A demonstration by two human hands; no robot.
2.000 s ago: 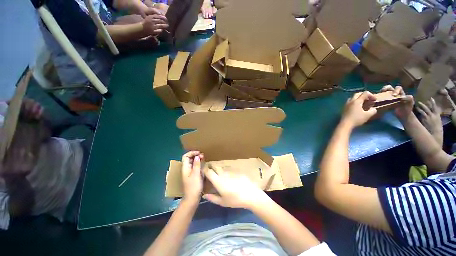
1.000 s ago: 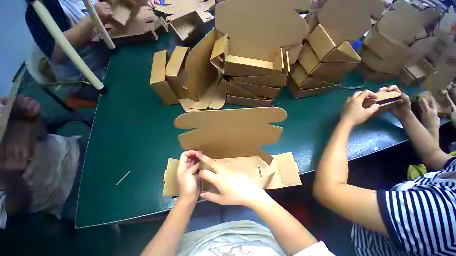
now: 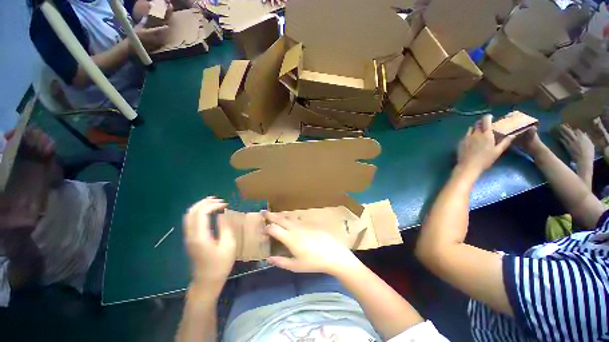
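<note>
A part-folded mailer box (image 3: pixel 320 220) lies at the near table edge in front of me. Its lid panel (image 3: pixel 307 170) with the rounded tuck flap stands behind the tray. The right side panel (image 3: pixel 382 224) slants outward. The left side panel (image 3: pixel 246 234) lies between my hands. My left hand (image 3: pixel 210 237) is blurred, fingers apart, at the outer end of the left side panel; whether it touches the panel is unclear. My right hand (image 3: pixel 304 247) rests over the tray's left part, fingertips at the crease of the left side panel, and hides part of the base and front.
Stacked open boxes (image 3: pixel 334 87) stand at the far side, with another stack (image 3: pixel 427 80) to their right. A pale thin strip (image 3: pixel 164 236) lies on the green table (image 3: pixel 160 160) at left. Another person's hands (image 3: pixel 482 141) hold a small box at right. Pale tubes (image 3: pixel 87 60) are at upper left.
My left hand has moved left, off the inner corner of the tray, uncovering the left side panel. My right hand stays nearly in place. The worker at right has turned their box.
</note>
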